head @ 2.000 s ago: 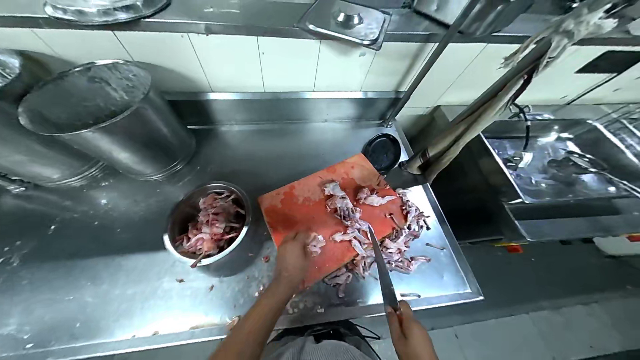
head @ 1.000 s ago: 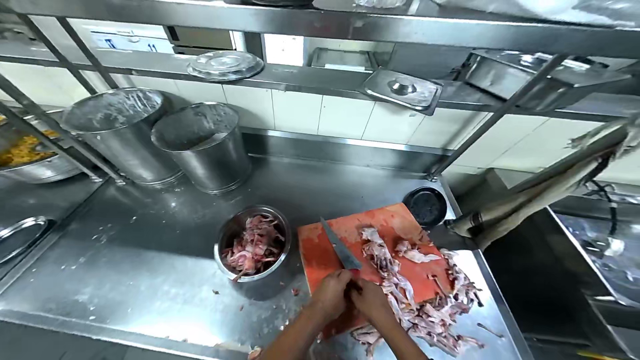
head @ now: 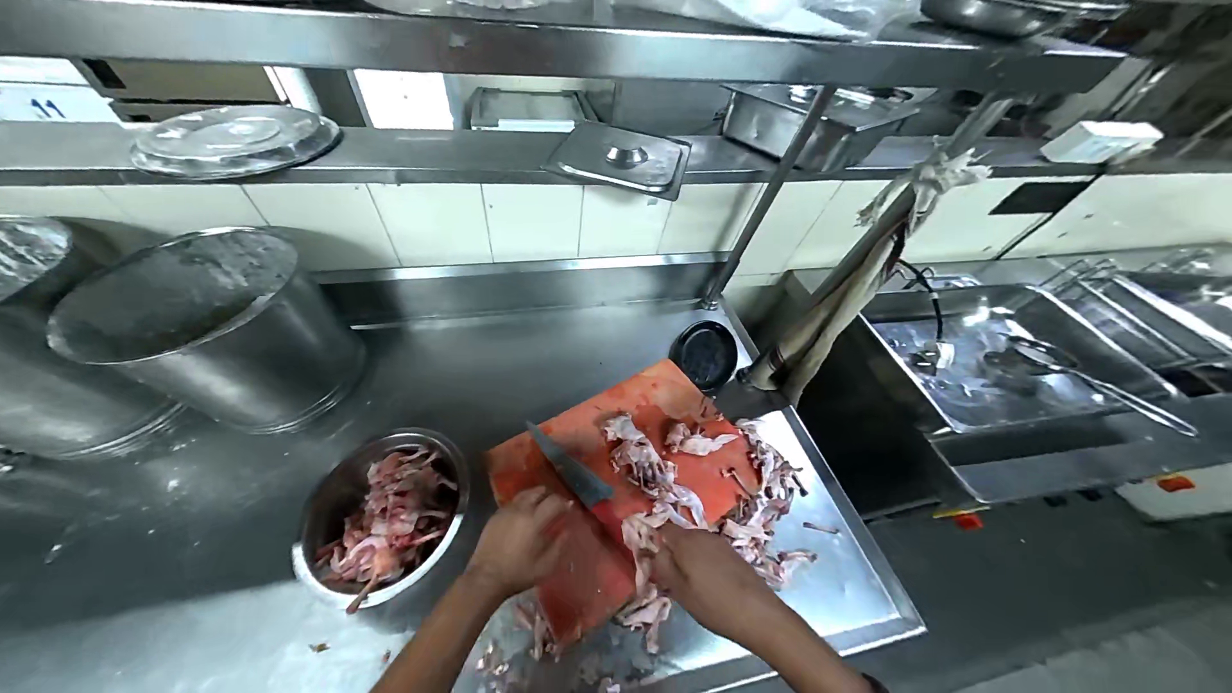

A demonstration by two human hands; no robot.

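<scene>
My left hand [head: 525,541] is at the left edge of an orange cutting board [head: 587,582], fingers curled and partly blurred; whether it holds anything is unclear. A knife [head: 576,472] with a red handle lies on the board, blade pointing up and left, between my hands. My right hand [head: 695,575] is at the board's lower right, against pale strips of raw meat or skin [head: 654,476]; its fingertips are hidden. More raw scraps [head: 765,496] are heaped over the board's right edge. A steel bowl [head: 454,539] left of the board contains raw, reddish meat pieces [head: 395,515].
Large steel pots [head: 318,346] stand on the steel counter [head: 481,356] at left. A small black dish [head: 705,354] is behind the board. Beyond a cloth-wrapped pole [head: 828,308] is a sink [head: 1020,414] with a ladle. Shelves [head: 433,149] with lids and a pan run above.
Two seconds ago my right hand held the knife; a second ago both hands were together at its handle. Now they are apart, and the knife lies between them.
</scene>
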